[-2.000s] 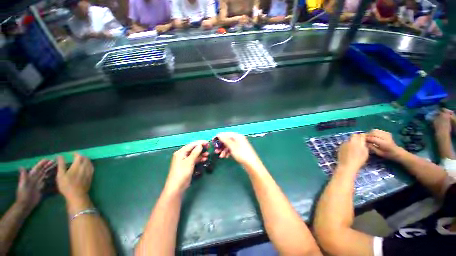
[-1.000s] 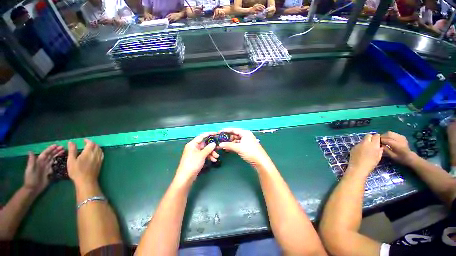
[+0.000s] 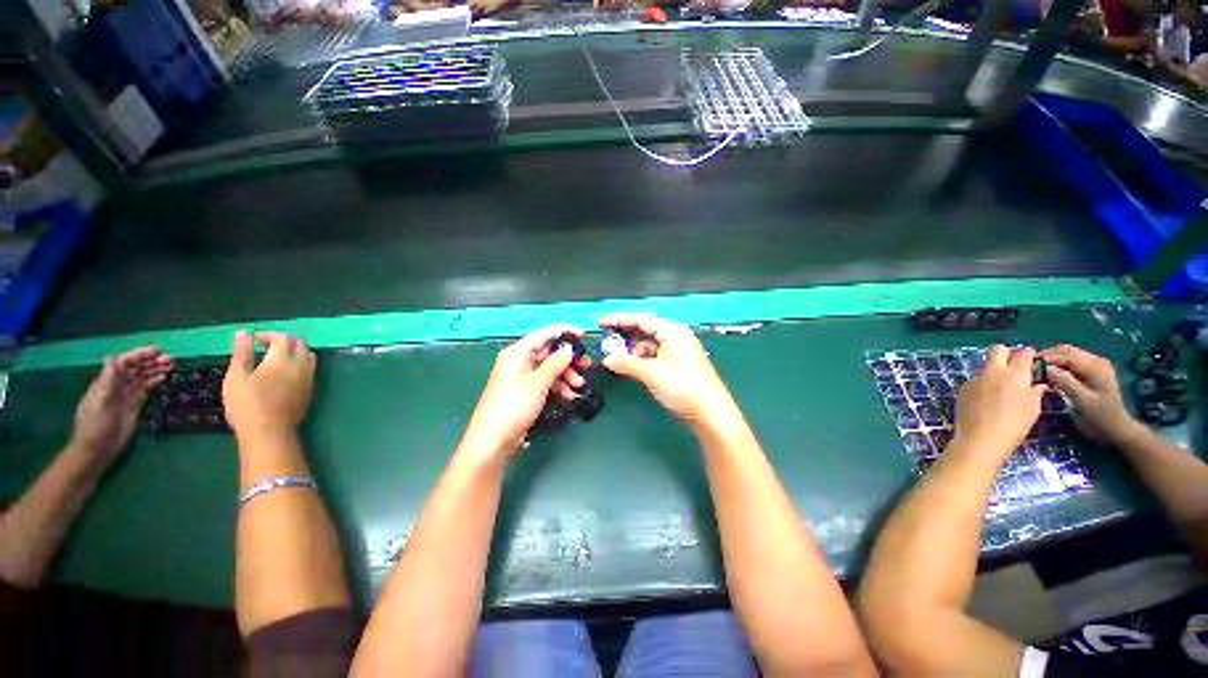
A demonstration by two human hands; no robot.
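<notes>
My left hand point(image 3: 530, 380) is at the middle of the green bench, its fingertips shut on a small black part point(image 3: 564, 347). My right hand point(image 3: 660, 360) is just to the right, with a small gap between the two hands. Its fingertips hold a small part point(image 3: 615, 344) with a pale or shiny spot; blur hides its exact shape. Several more black parts point(image 3: 572, 405) lie loose on the bench below and between my hands, partly hidden by my left fingers.
A left neighbour's hands flank a block of black parts point(image 3: 190, 399). A right neighbour's hands work over a clear blister tray point(image 3: 914, 397). Beyond the light green strip point(image 3: 437, 322) are a dark belt, stacked trays point(image 3: 413, 96), another tray point(image 3: 745, 96) and a blue bin point(image 3: 1113, 166).
My hands were together with two round-faced parts side by side; now they are slightly apart, one part in each. The view has tilted down, and the left neighbour's hands have spread from their block.
</notes>
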